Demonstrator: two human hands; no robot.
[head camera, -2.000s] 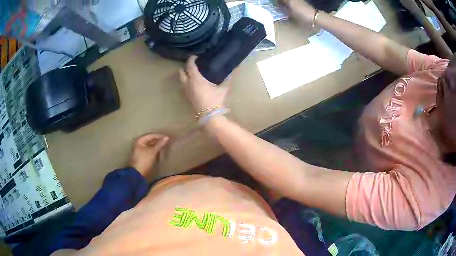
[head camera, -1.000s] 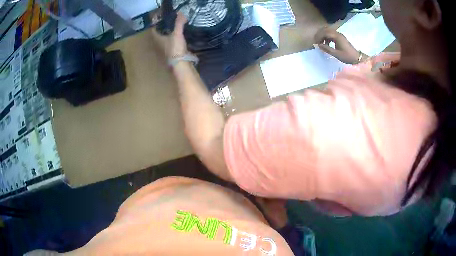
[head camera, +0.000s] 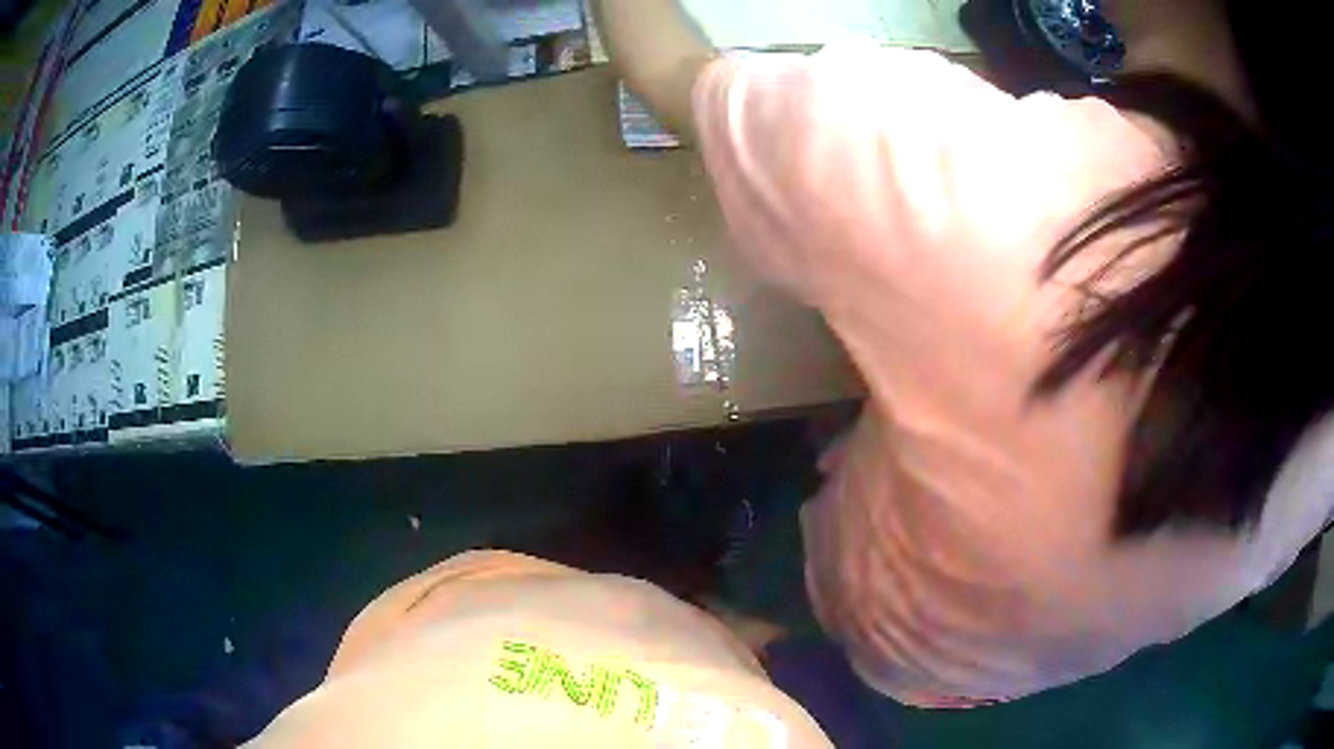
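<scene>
Neither of my hands shows clearly. A small blurred skin-coloured patch shows at the right side of my orange shirt, and I cannot tell what it is. A black fan unit (head camera: 315, 125) stands at the left back of the brown cardboard (head camera: 498, 307). Its round drum head is on the left and its flat base lies to the right. A small shiny clear patch (head camera: 702, 340), possibly stickers, lies near the cardboard's front edge.
A person in a pink shirt (head camera: 936, 264) leans over the bench's right side, arm reaching to the back. Printed sheets (head camera: 125, 264) cover the left end. Another black unit (head camera: 1065, 37) is partly visible at the top right.
My left hand, on the cardboard two seconds ago, has left the picture. The black unit near the middle is gone from there. The person has leaned further across, and the view has shifted.
</scene>
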